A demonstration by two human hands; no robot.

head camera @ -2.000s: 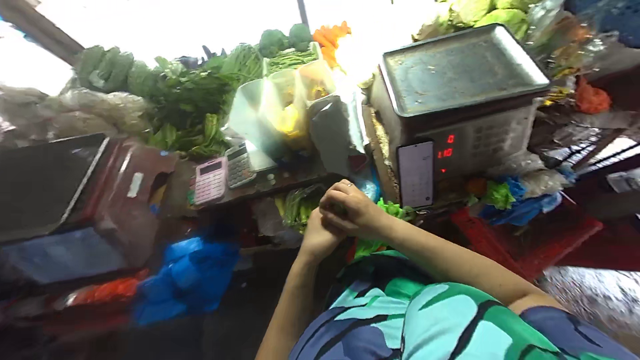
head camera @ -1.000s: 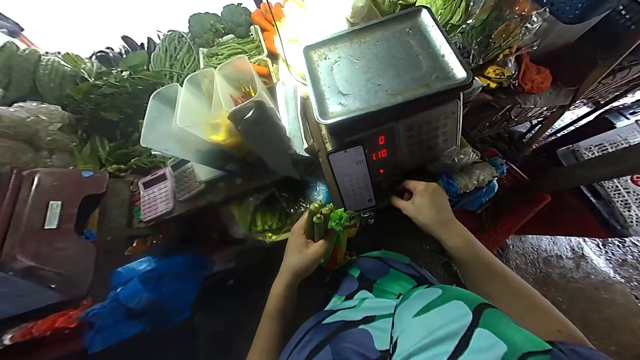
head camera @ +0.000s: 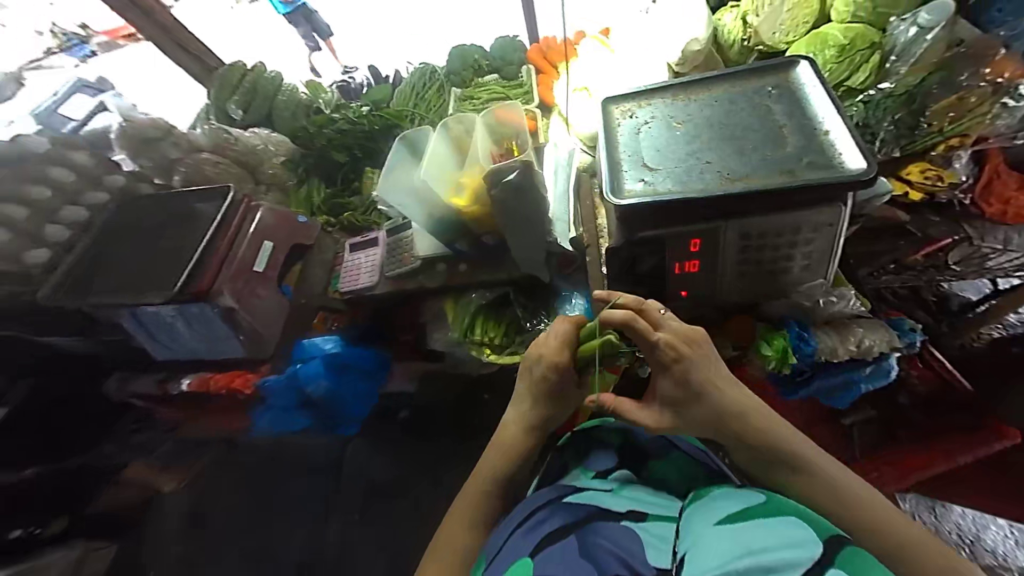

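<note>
My left hand [head camera: 550, 372] is closed around a small bunch of green vegetables [head camera: 596, 346] in front of my body; some red and yellow shows below the green. Close on its right, my right hand [head camera: 668, 364] has its fingers curved round the bunch. A thin green strand [head camera: 598, 360] runs between its thumb and fingertips. Behind the hands stands a digital scale [head camera: 760, 240] with a metal tray [head camera: 724, 132] and lit red digits. A clear bag of green pods [head camera: 488, 324] lies left of my left hand.
Clear plastic bins [head camera: 452, 164] stand left of the scale, near a pink calculator [head camera: 362, 262]. A second scale [head camera: 264, 264] is farther left, above blue plastic bags [head camera: 324, 384]. Cabbages [head camera: 840, 52] lie behind the metal tray. A person [head camera: 310, 32] is in the background.
My right hand has moved left from beside the scale to the bunch in my left hand. The phone seen against the scale's front a second ago no longer shows there.
</note>
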